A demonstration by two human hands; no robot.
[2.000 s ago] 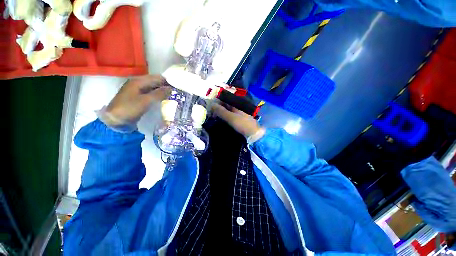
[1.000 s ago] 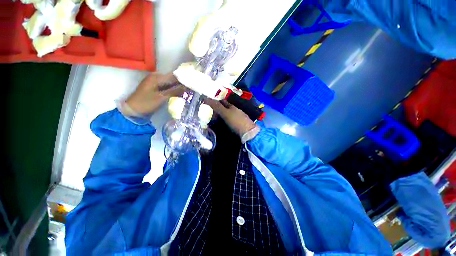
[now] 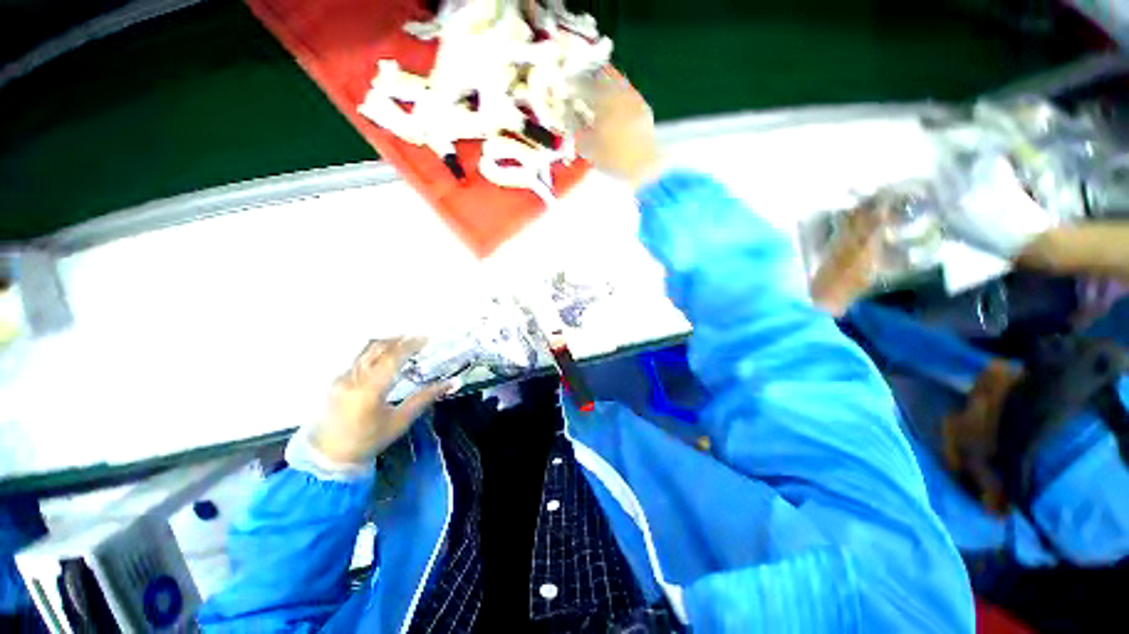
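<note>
The clear plastic body [image 3: 477, 347] lies along the front edge of the white bench top. My left hand [image 3: 378, 403] holds its left end, with the thumb below and fingers above. The piece with the black grip [image 3: 571, 377] and red end lies across the right part of the clear body, with no hand on it. My right hand [image 3: 623, 128] is at the right side of the heap of cream-white parts [image 3: 489, 62] in the red tray [image 3: 489, 223]. Its fingertips are blurred among the parts, so its hold cannot be told.
The dark green conveyor [image 3: 805, 56] runs behind the bench [image 3: 223, 322]. At the right, another person's hands [image 3: 854, 254] are among clear parts [image 3: 1009, 167] on the bench. A grey-white machine [image 3: 136, 557] stands at the lower left. A blue stool [image 3: 672, 382] shows partly below the bench edge.
The view has turned towards the bench. My right hand has left the black grip and reached the tray. My left hand has moved to the clear body's left end. The large white piece no longer shows clearly.
</note>
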